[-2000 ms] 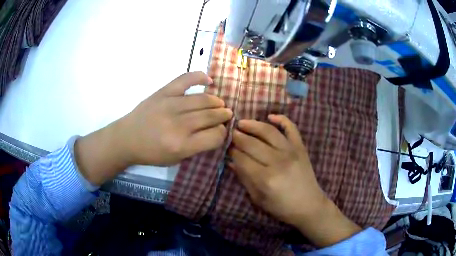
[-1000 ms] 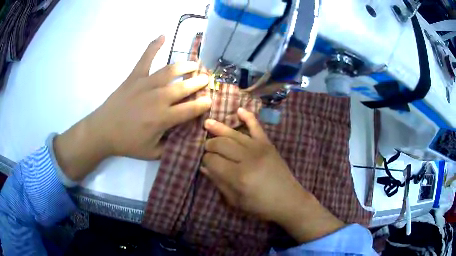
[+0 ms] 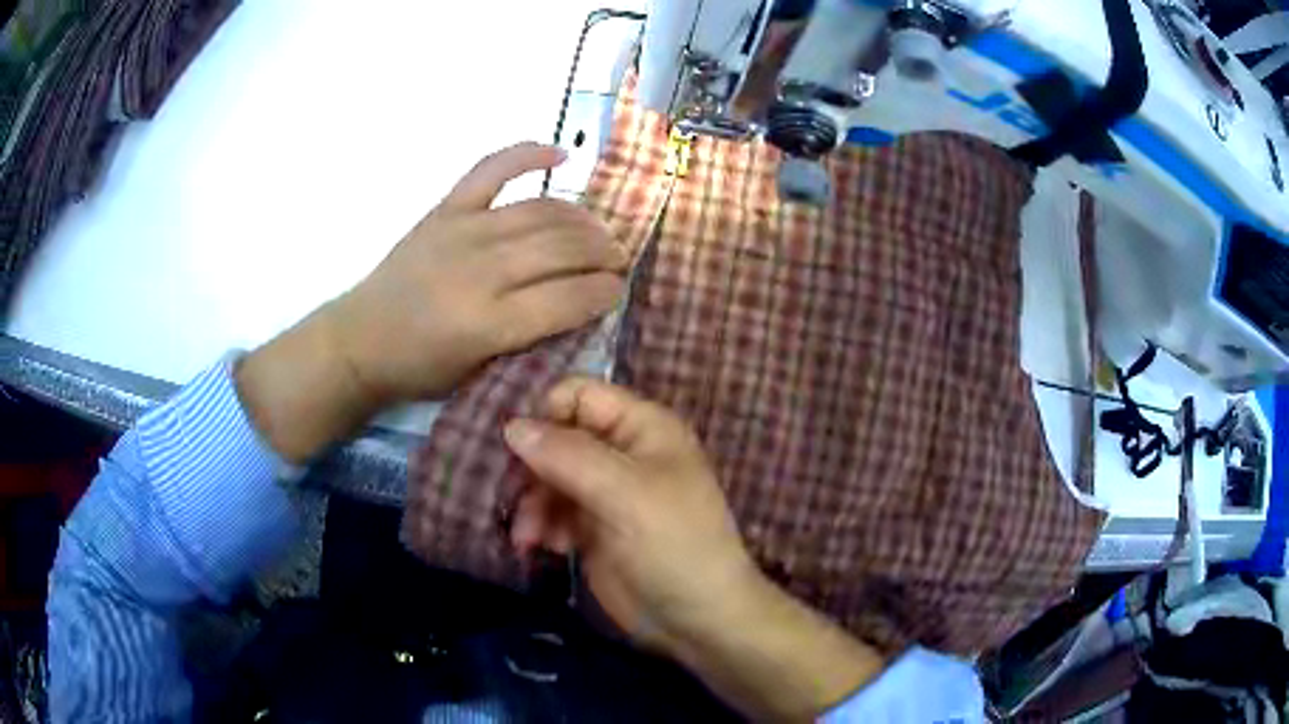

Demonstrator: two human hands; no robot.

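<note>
A reddish-brown plaid body panel [image 3: 848, 354] lies right of the needle and hangs over the table's front edge. A plaid band [image 3: 460, 474] lies at its left, with a whitish and grey sliver between them. Both run up to the presser foot [image 3: 680, 150], which has a yellow piece and bright light on it. My left hand [image 3: 495, 283] lies fingers spread on the band, just left of the seam. My right hand [image 3: 622, 495] is lower, thumb and fingers pinched at the band's edge near the table front; its fingertips partly hide what they grip.
The white sewing machine head [image 3: 1046, 85] stands above right. A dark striped cloth pile [image 3: 106, 106] is at the upper left. Black loops [image 3: 1138, 431] lie at the far right near a hanging plaid strip [image 3: 1086, 340]. A ruler tape [image 3: 85, 385] runs along the curved table front.
My right hand has moved from beside the needle down toward the table front, and turned. The panel has opened out flatter. My left hand has slid back from the presser foot.
</note>
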